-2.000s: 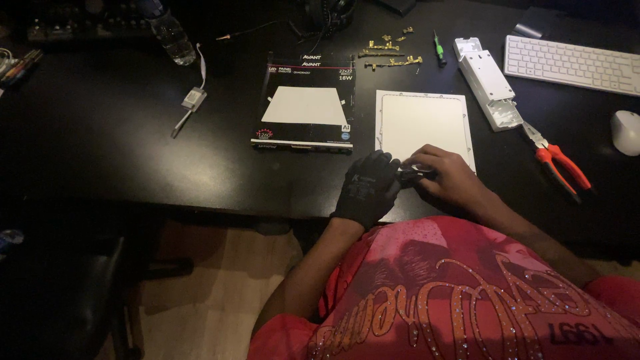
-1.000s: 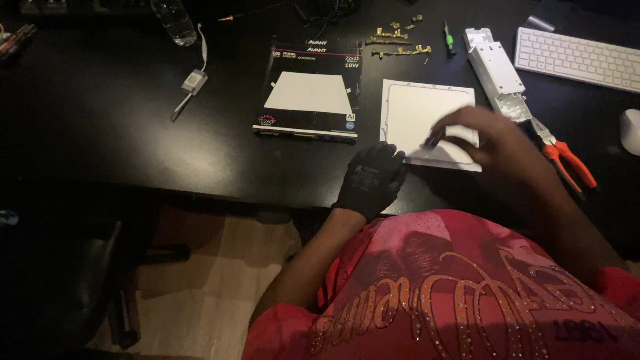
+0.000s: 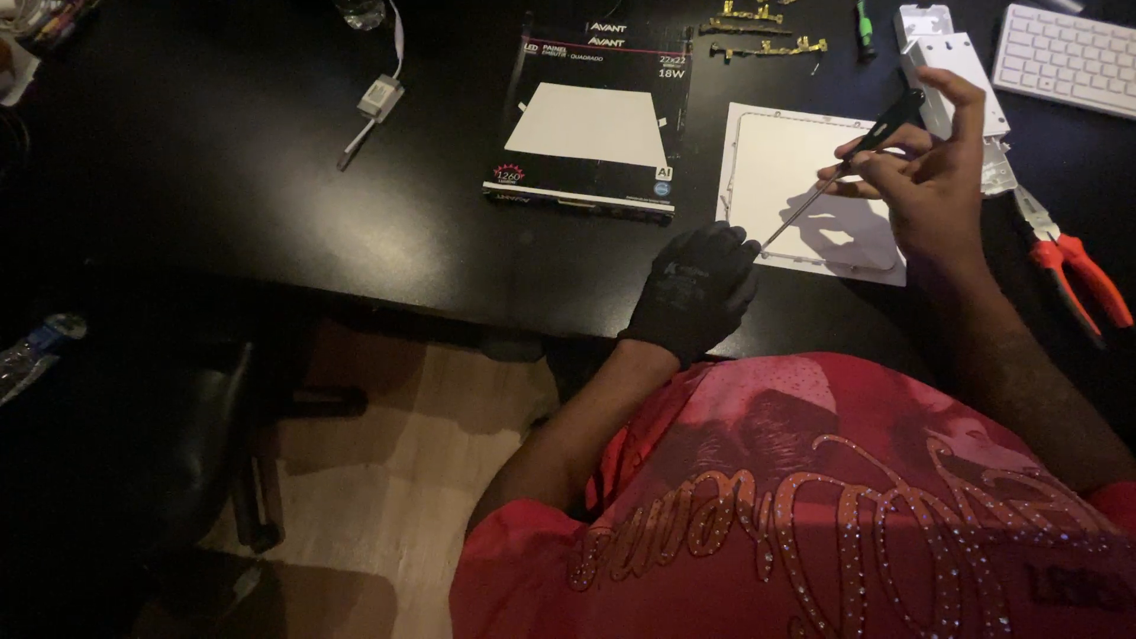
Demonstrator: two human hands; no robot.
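A square white LED panel [image 3: 799, 177] lies on the black table, with a thin frame line running round inside its edge. My right hand [image 3: 923, 186], bare, grips a screwdriver [image 3: 874, 133] with a dark handle, held at a slant over the panel. The shaft's tip meets the panel's near left corner. Beside that corner my left hand [image 3: 697, 284], in a black glove, rests with its fingertips close to the tip; whether it pinches anything is hidden. The Avant LED panel box [image 3: 586, 124] lies flat to the left of the panel.
Red-handled pliers [image 3: 1078, 266], a white plastic housing [image 3: 958, 80] and a white keyboard [image 3: 1069, 58] lie on the right. Brass strips [image 3: 768, 44] and a green screwdriver [image 3: 865, 31] lie beyond the panel. A small driver box [image 3: 380, 98] with cables lies left. A dark chair [image 3: 115, 444] stands lower left.
My right hand has moved up and right from beside my left hand, and the screwdriver now shows clearly in it. My gloved left hand remains at the panel's near left corner.
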